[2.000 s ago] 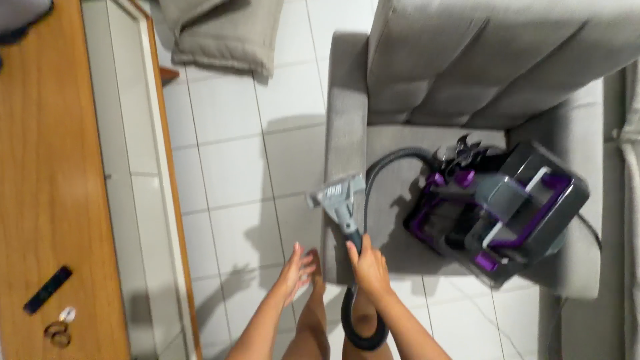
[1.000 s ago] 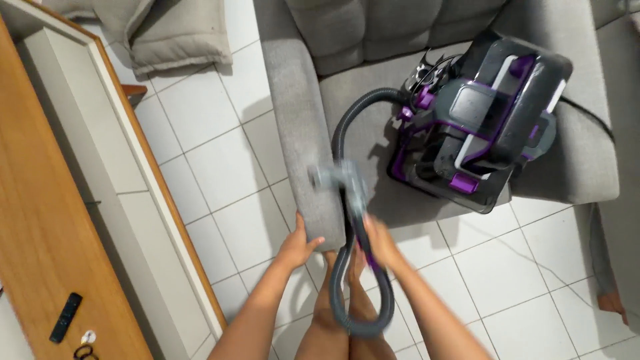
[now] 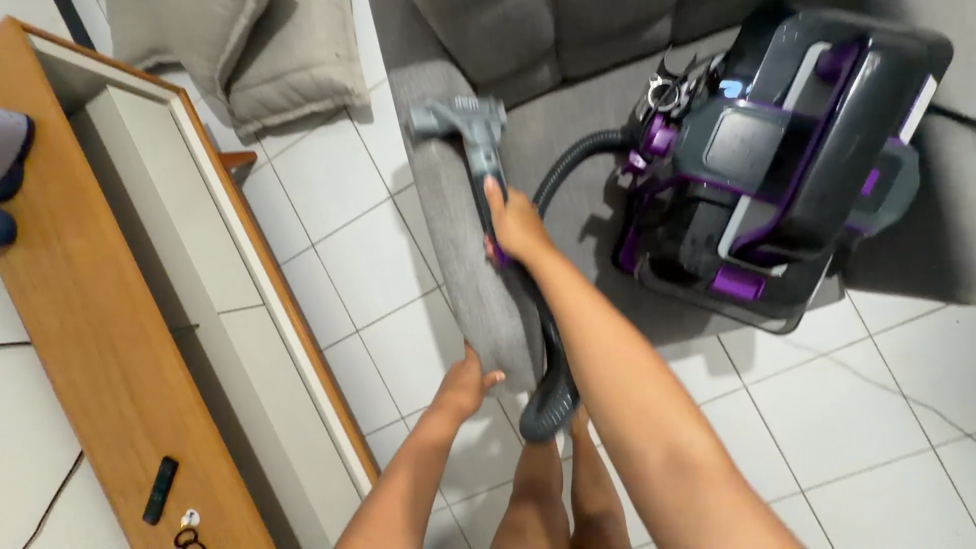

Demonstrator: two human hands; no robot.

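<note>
My right hand (image 3: 520, 223) is closed around the black handle of an upholstery cleaning nozzle (image 3: 479, 133), whose grey head is over the far part of the sofa's grey fabric armrest (image 3: 450, 221). A ribbed black hose (image 3: 576, 156) loops from the handle down past the armrest's near end and links to the black and purple portable carpet cleaner (image 3: 770, 168) on the seat. My left hand (image 3: 463, 383) rests at the near end of the armrest, thumb spread, holding no tool. Whether the nozzle presses on the fabric cannot be told.
On the left stands a wooden cabinet (image 3: 91, 335) bearing a black remote control (image 3: 161, 490) and a dark looped object (image 3: 187, 538). Grey cushions (image 3: 297, 76) lie on the white tiled floor (image 3: 343, 252). A dark cord (image 3: 953, 114) runs from the cleaner's right side.
My right hand has moved the nozzle farther along the armrest, away from me. My left hand, off the armrest in the oldest frame, is now at its near end. The view has shifted.
</note>
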